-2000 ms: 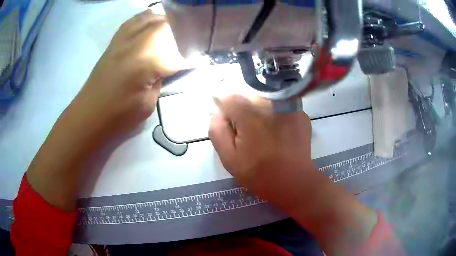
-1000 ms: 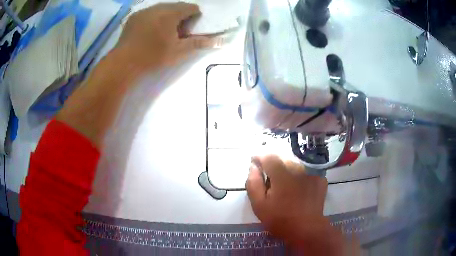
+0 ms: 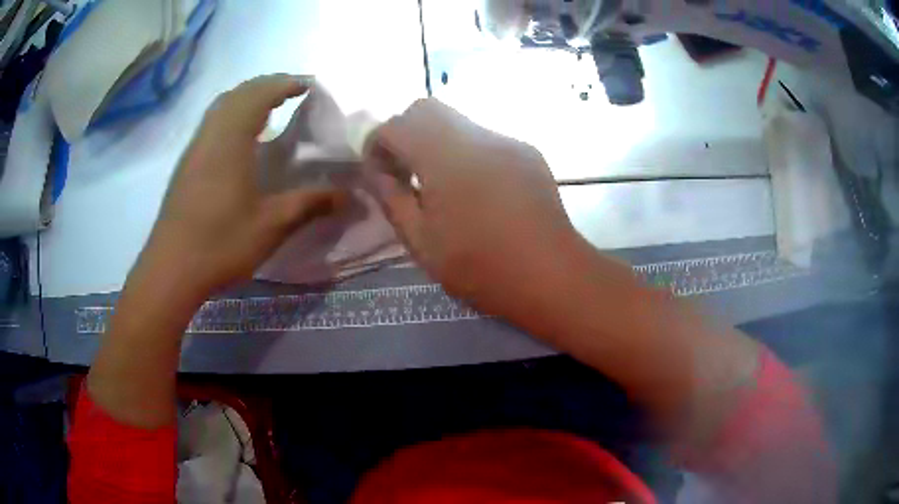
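Observation:
A pale fabric piece (image 3: 330, 236), blurred and folded, is between my two hands in front of the machine, above the front part of the table. My right hand (image 3: 463, 187) pinches its upper edge with the fingertips. My left hand (image 3: 227, 187) is at its left side, thumb and fingers apart around the cloth; whether it grips is not clear. Motion blur hides the cloth's exact shape and layers. The needle area (image 3: 582, 30) is at the top edge, away from the hands.
A cream stack (image 3: 99, 59) lies on blue fabric (image 3: 168, 94) at upper left. The ruler (image 3: 325, 310) runs along the front edge. A cream piece (image 3: 796, 197) lies at right, near dark-handled snips (image 3: 863, 187). A red basket (image 3: 258, 433) with pale pieces is below.
The view has shifted, with the machine head now higher in the picture. My right hand has left the needle area, and both hands have come together around the fabric near the front edge.

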